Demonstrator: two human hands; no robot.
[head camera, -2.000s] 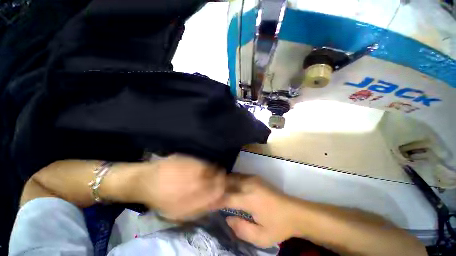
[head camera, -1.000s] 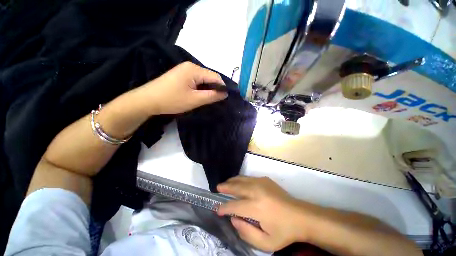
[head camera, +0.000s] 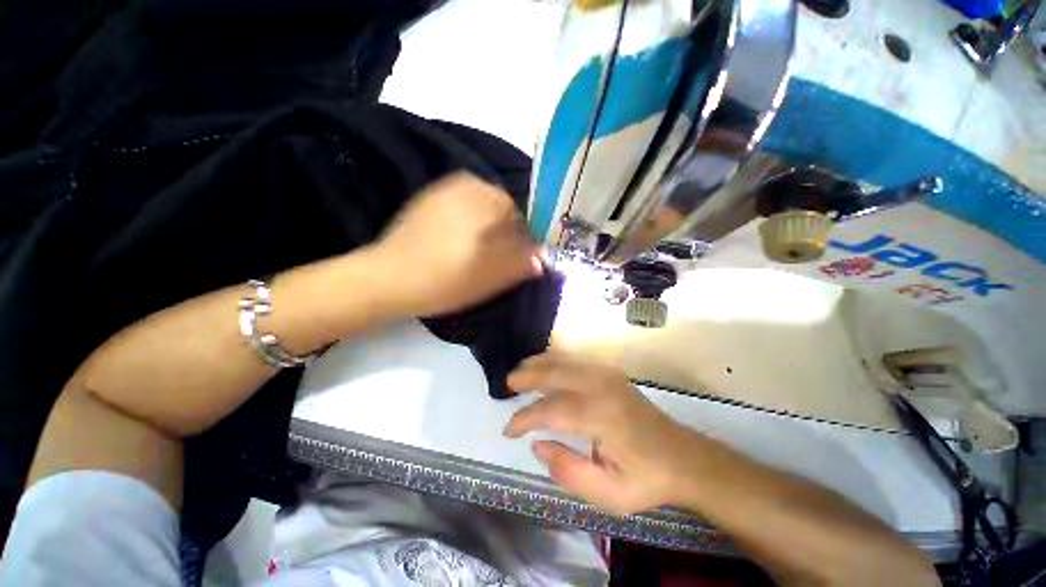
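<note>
The black garment covers the left of the table, and its narrow end lies at the lit needle area of the white JACK sewing machine. My left hand, a bracelet on its wrist, is on the cloth just left of the needle, slightly blurred. Its fingertips are close to the presser foot; whether they pinch the cloth is hidden. My right hand is at the cloth's lower tip, index finger by its edge, the other fingers apart over the white table.
Black scissors lie at the right of the machine bed. A grey ruler strip runs along the table's front edge. A white patterned cloth is below that edge.
My left hand has moved right and down to the needle. My right hand has moved up off the ruler strip, and the cloth's lower tip is higher. The view has shifted slightly.
</note>
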